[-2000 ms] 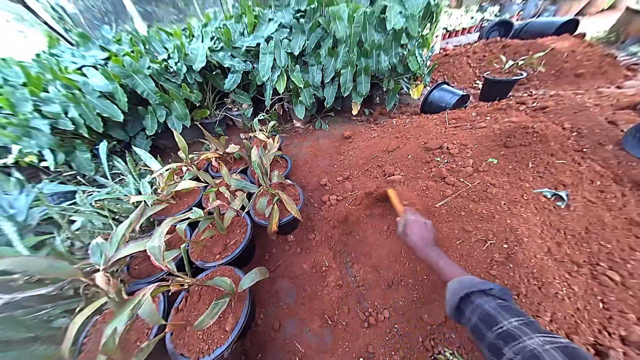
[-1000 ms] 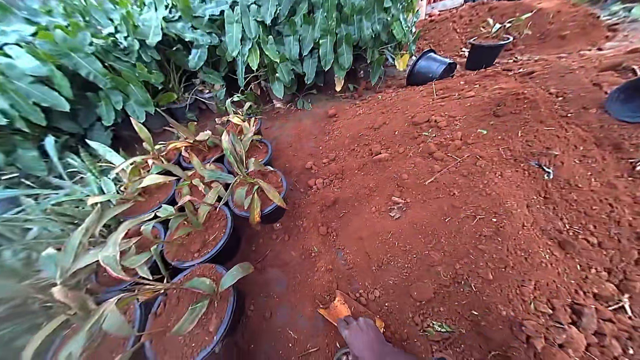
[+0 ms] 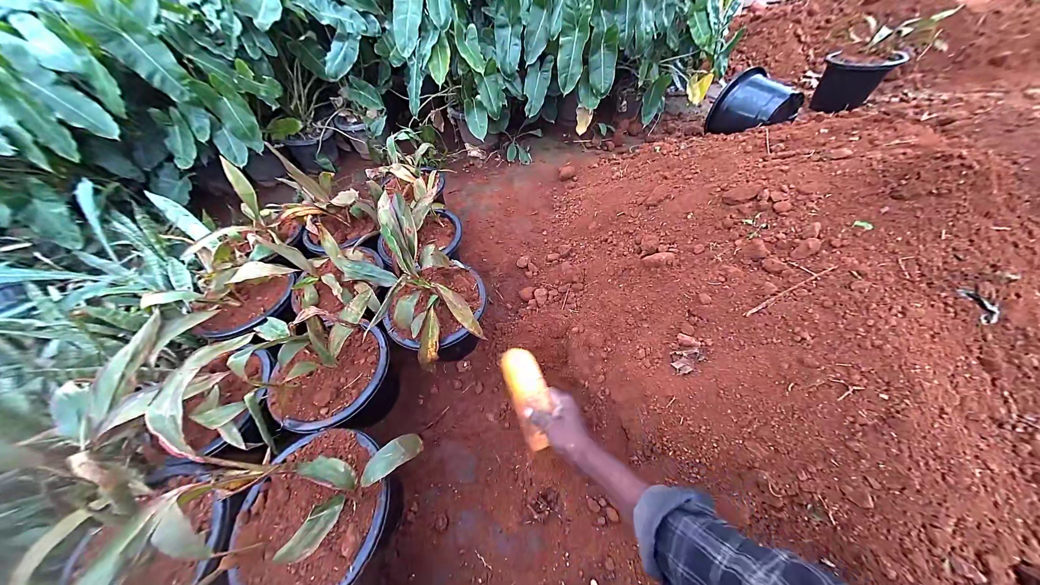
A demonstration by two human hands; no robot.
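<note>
My right hand [image 3: 561,422], below a rolled plaid cuff, is closed on an orange-yellow tool [image 3: 524,390], blurred, whose exact kind I cannot tell. The tool is over the red soil [image 3: 772,374], just right of the potted plants. The nearest black pot on that side [image 3: 475,345] has a plant with long, partly browned leaves and stands up from the tool's top end. Another black pot of red soil [image 3: 386,504] is to the left of my hand. My left hand is out of view.
Several black pots with drooping plants crowd the left side. Broad-leaved green plants [image 3: 536,49] line the back. A black pot [image 3: 751,101] lies tipped over at the upper right, beside an upright black pot with a plant [image 3: 853,81]. Clods and a dry twig [image 3: 788,291] lie on the soil.
Since a second ago, my right hand has moved up from the bottom edge with the orange-yellow tool, nearer the potted plants than two seconds ago.
</note>
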